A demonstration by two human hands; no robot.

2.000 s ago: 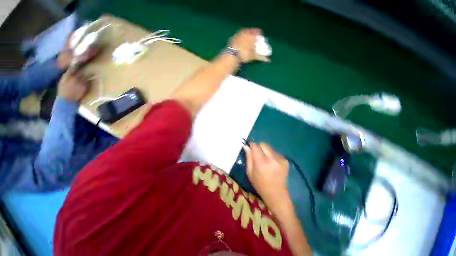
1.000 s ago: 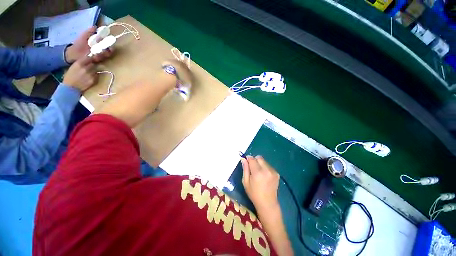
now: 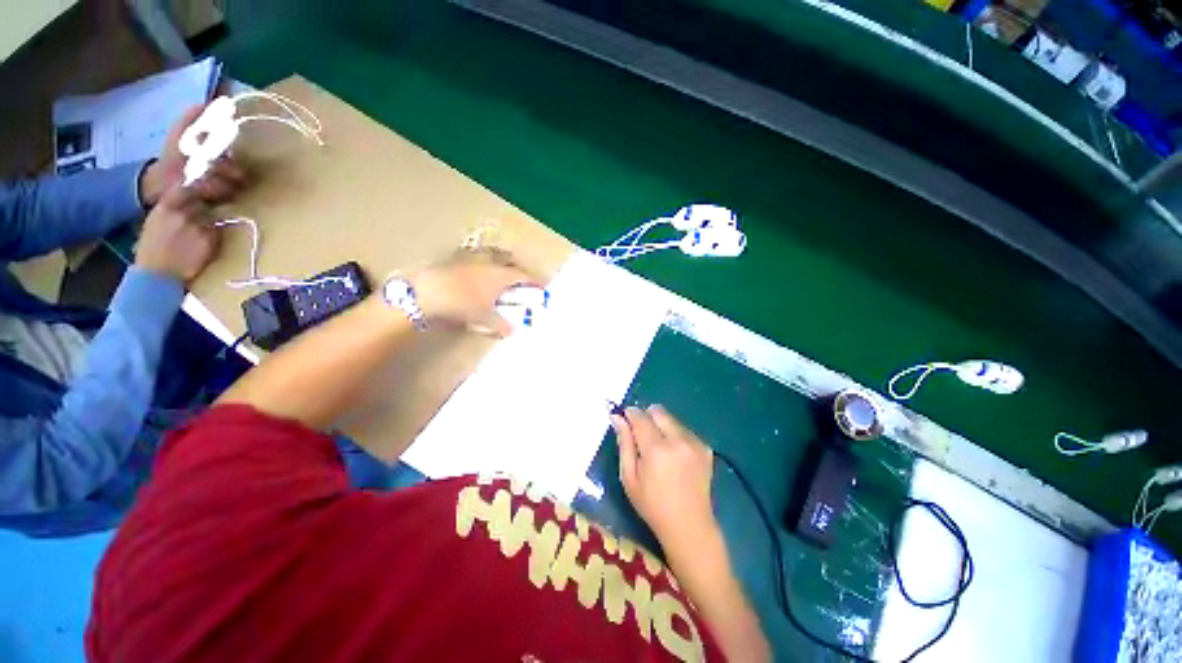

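Observation:
My left hand (image 3: 473, 292) is over the border of the brown board and the white paper, closed around white-and-blue units (image 3: 524, 306) that show at its fingertips; how many it holds is unclear. A pale cord loop (image 3: 484, 237) shows just behind the hand. My right hand (image 3: 664, 464) pinches the black cable's small tip (image 3: 616, 408) near the right border of the white paper (image 3: 519, 402). The tip and the held units are apart. The black cable (image 3: 767, 528) runs from this hand to the right over the green mat.
A black box (image 3: 823, 495) and a metal-rimmed round part (image 3: 857, 415) are on the right. White units (image 3: 710, 231) lie on the green belt. A blue bin (image 3: 1125, 602) is far right. A co-worker's hands (image 3: 188, 214) hold white units beside a black socket block (image 3: 306, 303).
My left hand went from the belt to the brown board, then right to the paper's edge, with units in its fingers. Units now lie on the belt. My right hand has barely moved.

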